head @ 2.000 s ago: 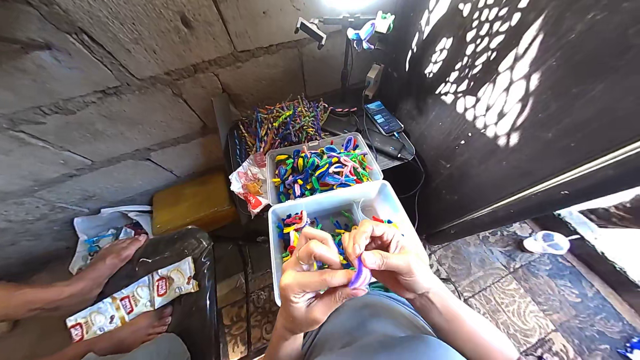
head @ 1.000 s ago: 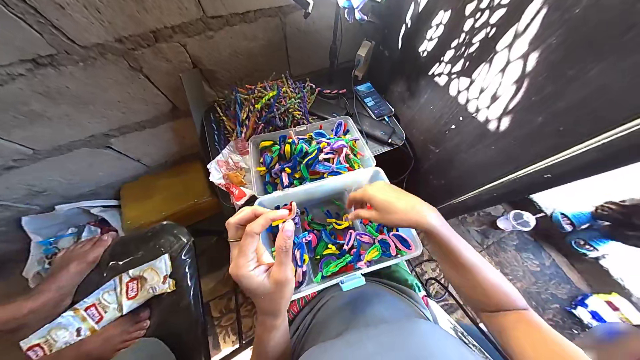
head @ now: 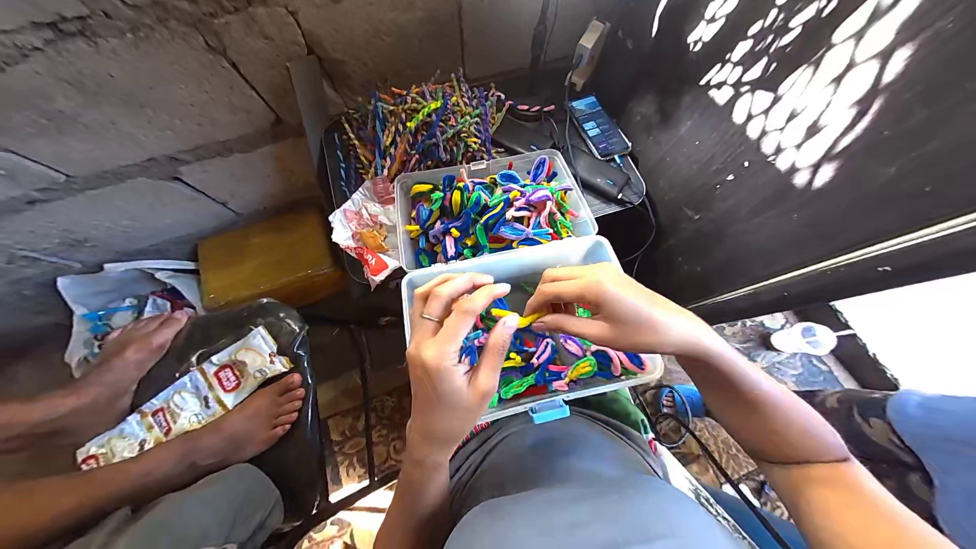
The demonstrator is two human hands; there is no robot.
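A yellow fuzzy piece, like pipe cleaner [head: 528, 319], lies between my two hands over the open plastic box [head: 648, 367] on my lap. My left hand [head: 457, 335], with a ring on one finger, touches its left end with thumb and fingertips. The fingers of my right hand [head: 602, 305] pinch its right end. Below them, the box holds small looped bundles [head: 541, 370] in green, blue, pink and yellow. Its lid [head: 591, 225] lies folded back, filled with many similar bundles [head: 488, 210].
Behind the lid, many twisted multicoloured strands [head: 427, 126] are piled beside a plugged-in phone [head: 600, 127]. A crumpled wrapper [head: 366, 229] sits left of the lid. A yellowish block [head: 267, 263] is by the wall. Another person's feet [head: 252, 415] rest on a black stool with sachets [head: 187, 396].
Two seconds ago my hands held a purple piece; one second ago my right hand was in the box. Now both hands are together at a yellow piece.
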